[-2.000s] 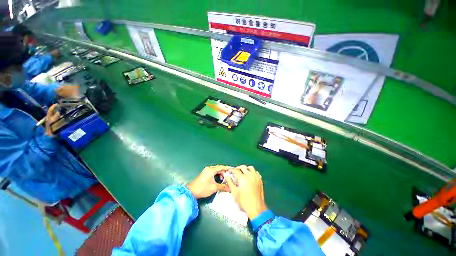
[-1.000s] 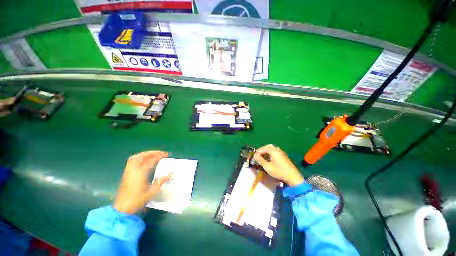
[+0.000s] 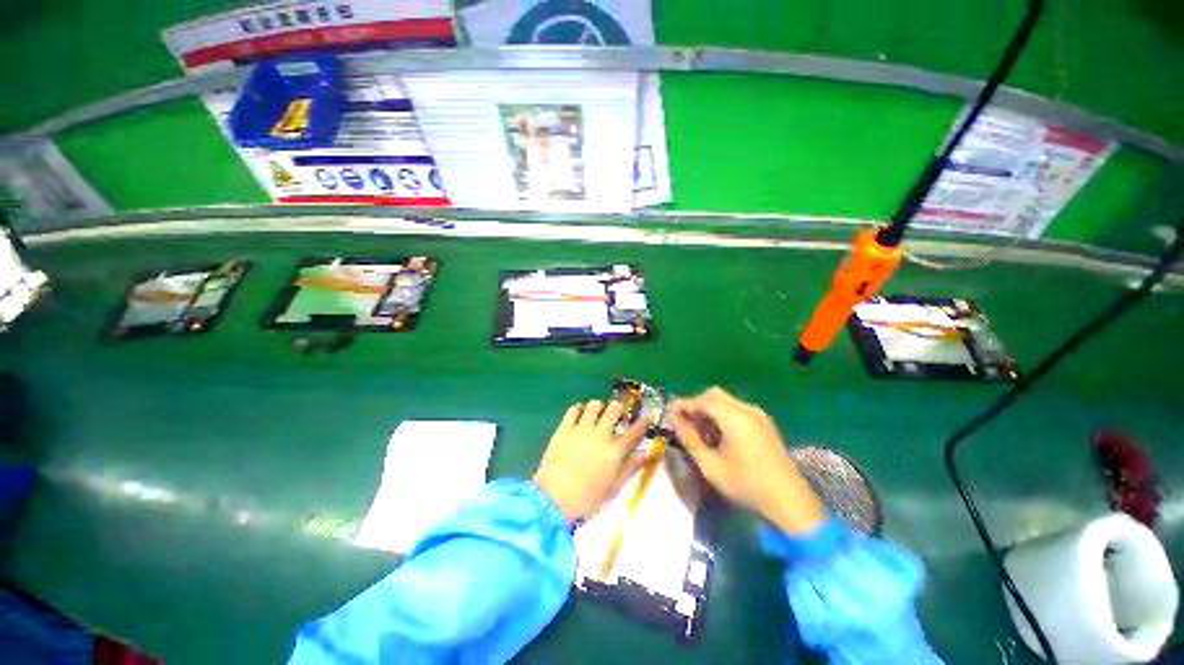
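Observation:
A tablet assembly lies tilted on the green bench in front of me, its silver-white middle crossed by an orange flex cable. My left hand rests with its fingertips on the board end at the top of the tablet. My right hand is at the same end, on the right, with thumb and fingers pinched together over the board. Whether it holds a small part there is too small to tell. The mainboard is partly hidden by my fingers.
White paper lies left of the tablet. A round screw dish is at the right, partly behind my sleeve. An orange screwdriver hangs above. Tablets lie at the back. A black cable, white roll and dark red bundle are at right.
My left hand has moved right from the white paper onto the tablet's board end. My right hand stays at that end. The screwdriver hangs slightly higher, and a tablet at the far left appears without the hand beside it.

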